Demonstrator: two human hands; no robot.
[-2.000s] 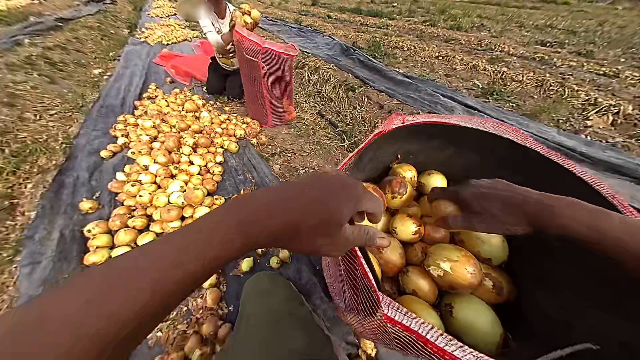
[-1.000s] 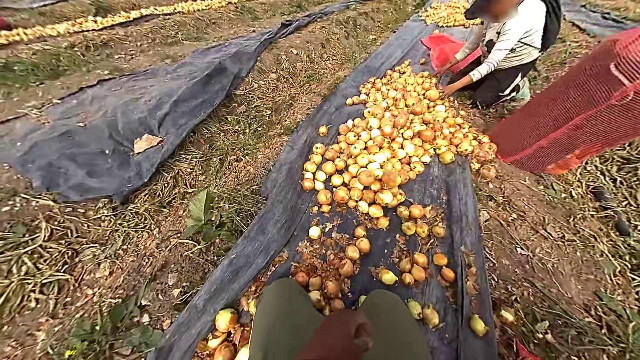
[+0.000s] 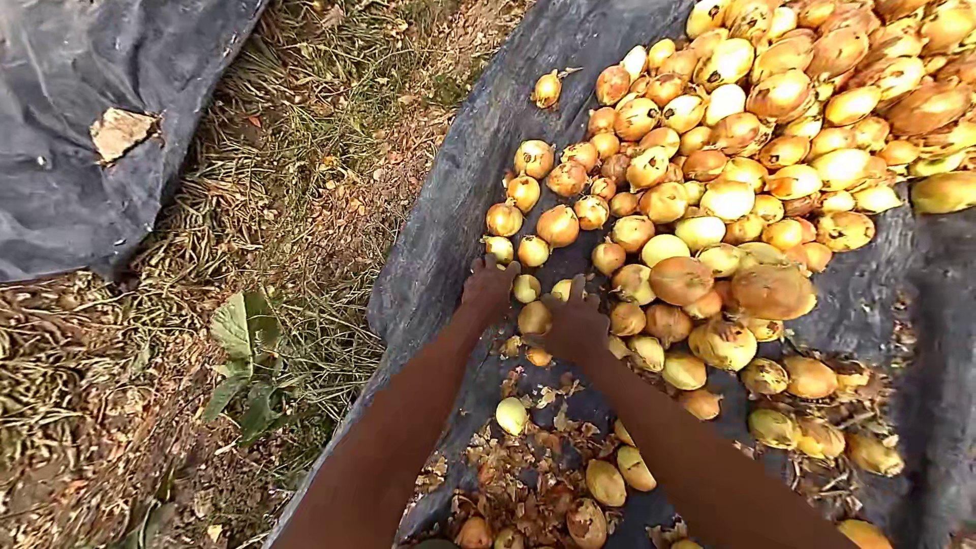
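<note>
Yellow onions lie heaped on a dark ground sheet, thinning out toward its left edge. My left hand reaches to the left rim of the heap, its fingers at a small onion. My right hand is a little to the right and lower, its fingers spread beside a brownish onion. Whether either hand grips an onion cannot be told. Between the two hands sits a small pale onion.
Dry onion skins and loose onions lie near me on the sheet. To the left are dry grass and soil, a broad-leaved green plant and another dark sheet bearing a pale flat piece.
The view has swung from the mesh sack of onions to the heap. Both hands, earlier at the onions in the sack, now reach forward to those on the sheet.
</note>
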